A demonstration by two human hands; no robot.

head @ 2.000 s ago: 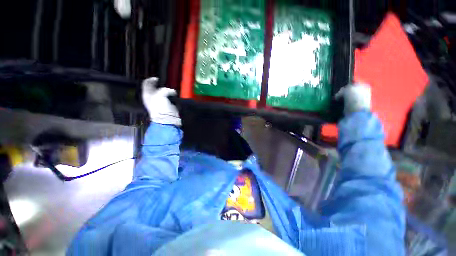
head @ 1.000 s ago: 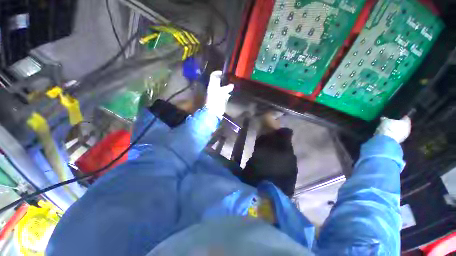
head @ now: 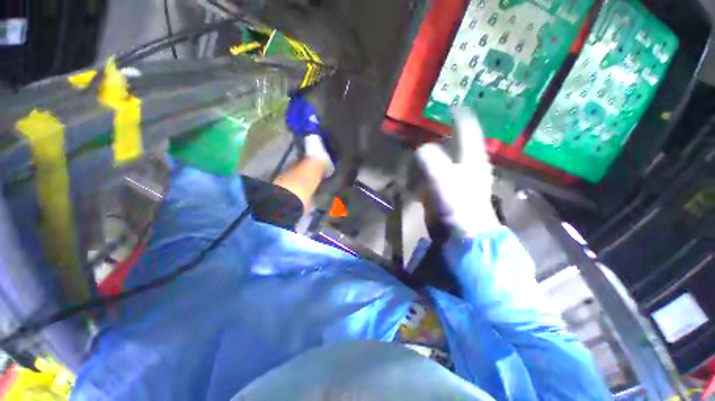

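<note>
A black-rimmed tray with a red lining lies at the upper right. It holds two green circuit boards, a left one and a right one, side by side with a red strip between them. My right hand, in a white glove, is blurred, with its fingers apart at the tray's near edge. One finger overlaps the left board in the view; I cannot tell if it touches. My left hand is not visible; its blue sleeve ends at a green piece on the left.
Black ribbed racks with a white label stand at the right. Yellow strips and a black cord are on the left. A leg with a blue shoe is below, near metal bars. A yellow object is at the lower left.
My right hand has left the tray's right corner and moved left along its near edge. My left hand has left the tray's left corner and gone out of sight, its sleeve now further left.
</note>
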